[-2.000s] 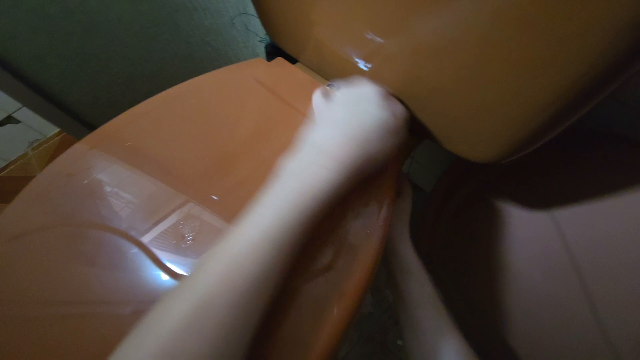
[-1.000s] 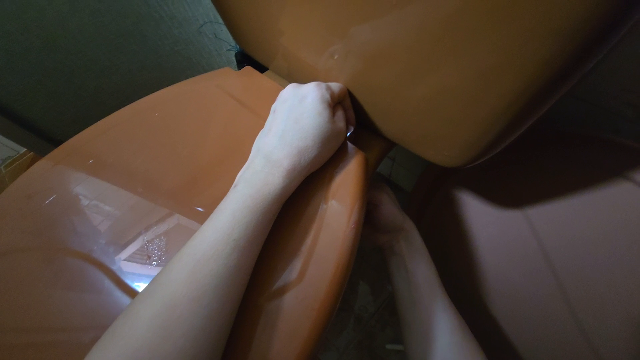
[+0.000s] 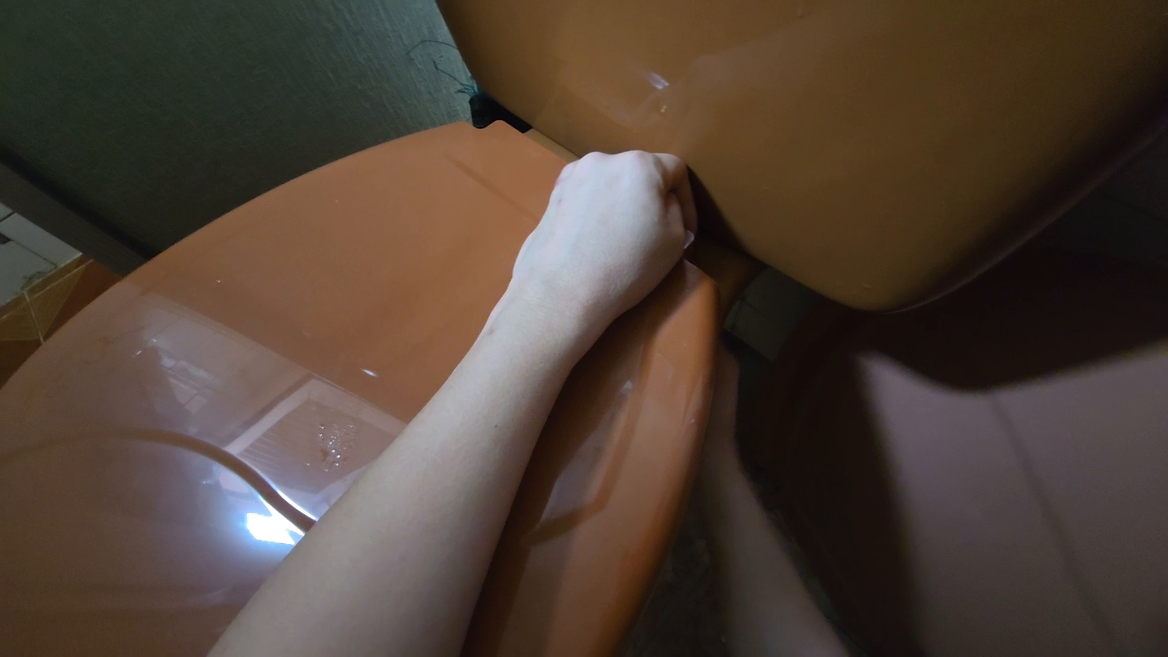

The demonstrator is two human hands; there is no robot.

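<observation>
My left hand [image 3: 625,214] is curled, back up, at the rear corner of a glossy orange-brown curved panel that looks like a toilet lid [image 3: 365,228]. Its knuckles are beside the lower edge of an upright brown panel, possibly a tank [image 3: 776,119]. The fingertips are largely hidden, and whether they grip anything does not show. My right forearm [image 3: 762,557] reaches up from the bottom, below and to the right of the lid's edge. In the shade behind that edge, my right hand is hidden.
A dark green textured surface [image 3: 228,91] stands at the upper left, with thin threads near a black part [image 3: 493,111] at the corner. A broad pinkish surface [image 3: 985,511] lies at the lower right. Tiles [image 3: 36,255] show at the left edge.
My left hand stays curled at the same corner. My right hand, partly visible below the edge one second ago, is now hidden. The view has shifted slightly.
</observation>
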